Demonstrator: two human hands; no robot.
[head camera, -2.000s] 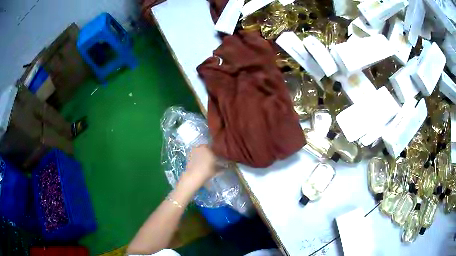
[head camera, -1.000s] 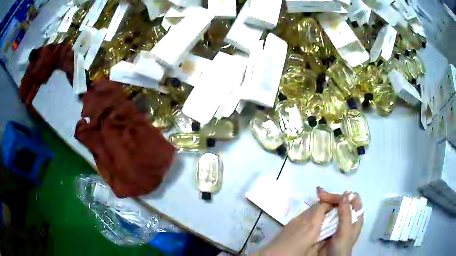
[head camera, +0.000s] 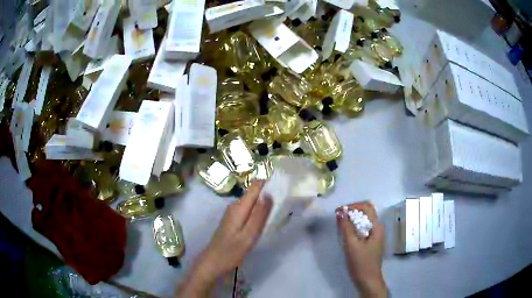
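My left hand (head camera: 242, 224) holds a white carton (head camera: 289, 186) with its fingertips, in front of the bottle pile; the carton is blurred and its far end covers some bottles. My right hand (head camera: 363, 244) is closed around a handful of small white plastic parts (head camera: 359, 222), whose ends show on top of the fist. Clear flat bottles of yellow liquid with black caps (head camera: 322, 141) lie in a heap behind the left hand. One bottle (head camera: 168, 236) lies apart, left of my left hand. Loose white cartons (head camera: 146, 141) lie on the heap at left.
Closed cartons stand in a short row (head camera: 424, 224) right of my right hand. A large stack of white cartons (head camera: 481, 151) stands behind them. A dark red cloth (head camera: 79, 224) lies at the table's left edge. Clear plastic (head camera: 70, 283) shows at the bottom left.
The view has swung right. My hands, together a second ago, are now apart, the left holding a carton and the right the white parts. The carton that lay flat near the front edge no longer shows there.
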